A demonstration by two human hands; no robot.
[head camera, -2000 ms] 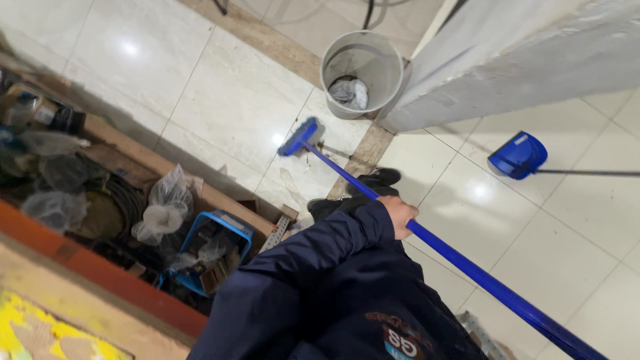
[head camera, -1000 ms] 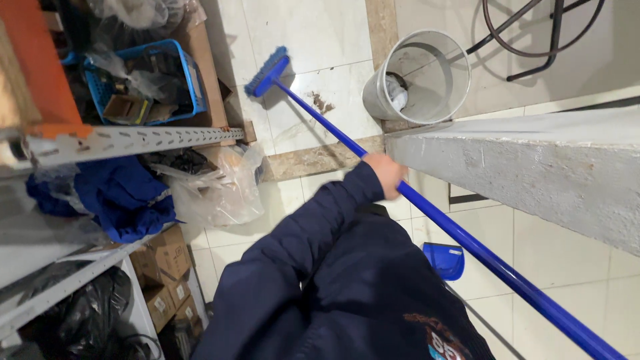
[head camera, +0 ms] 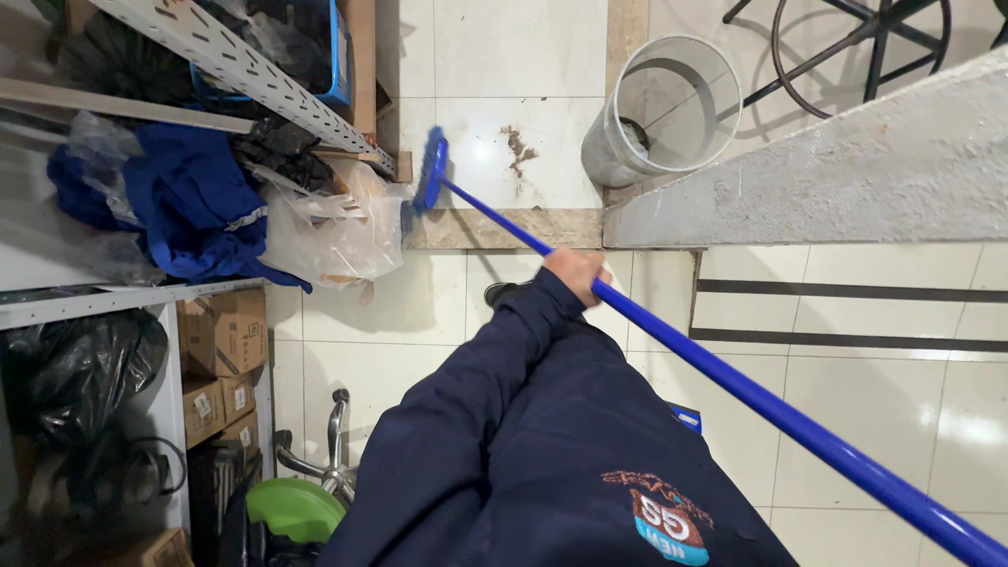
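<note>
A hand, which looks like my left hand (head camera: 577, 276), is closed around the blue handle (head camera: 756, 378) of a push broom. The handle runs from the lower right corner up to the blue broom head (head camera: 432, 172), whose bristles face left beside the shelf post and a clear plastic bag. To the right of the head, a small patch of brown dirt (head camera: 518, 151) lies on the pale floor tile. A grey bucket (head camera: 602, 153) stands beyond it with something dark inside. Part of the blue dustpan (head camera: 687, 417) shows past my jacket. My right hand is out of view.
A perforated metal shelf post (head camera: 260, 71) and a shelf with blue cloth (head camera: 193, 201) stand at left, above cardboard boxes (head camera: 224, 331). A rough grey wall edge (head camera: 819, 165) juts in at right. Near the bottom left are a green seat (head camera: 295, 508) and metal chair legs (head camera: 337, 472).
The view has turned and shifted. The broom head has come nearer to the plastic bag by the shelf post; the dirt patch lies at its right. The hand has stayed on the handle.
</note>
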